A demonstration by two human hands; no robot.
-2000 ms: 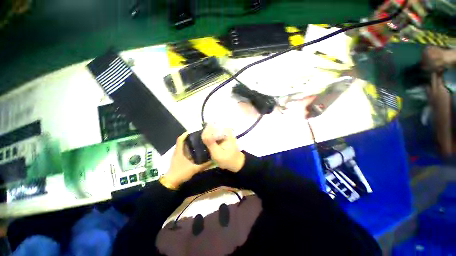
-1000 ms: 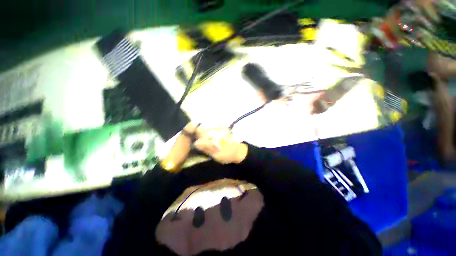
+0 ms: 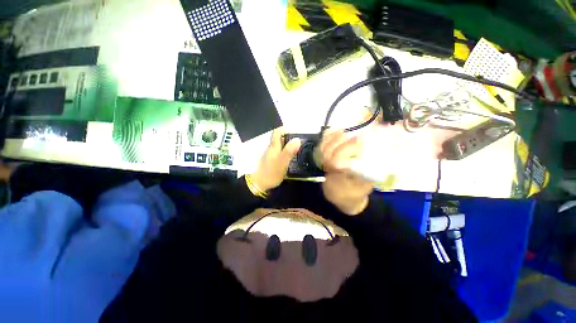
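A black corded socket unit point(image 3: 306, 155) lies near the table's front edge with its round recessed face up. My left hand point(image 3: 273, 162) grips its left side, the thumb on top. My right hand point(image 3: 344, 167) is blurred at the unit's right side; its fingers look bent, and I cannot tell whether they hold anything. The black power cord point(image 3: 417, 73) leaves the unit's top and curves off to the right. A folded black cord bundle point(image 3: 389, 94) lies behind my right hand. A long black adhesive sheet point(image 3: 239, 79) with rows of white dots lies to the left.
A low test fixture point(image 3: 323, 53) and a flat black box point(image 3: 414, 31) lie at the back by striped tape. White wires point(image 3: 436, 112) and a power strip point(image 3: 480, 140) are at right. A blue bin point(image 3: 492, 243) stands below. Printed card point(image 3: 148, 135) covers the left. Blue-clothed parts of a person point(image 3: 44, 246) show lower left.
The view has shifted, so the table's things appear farther right. The socket unit, covered by my hands one second ago, now shows its round face. My right hand has moved to its right side.
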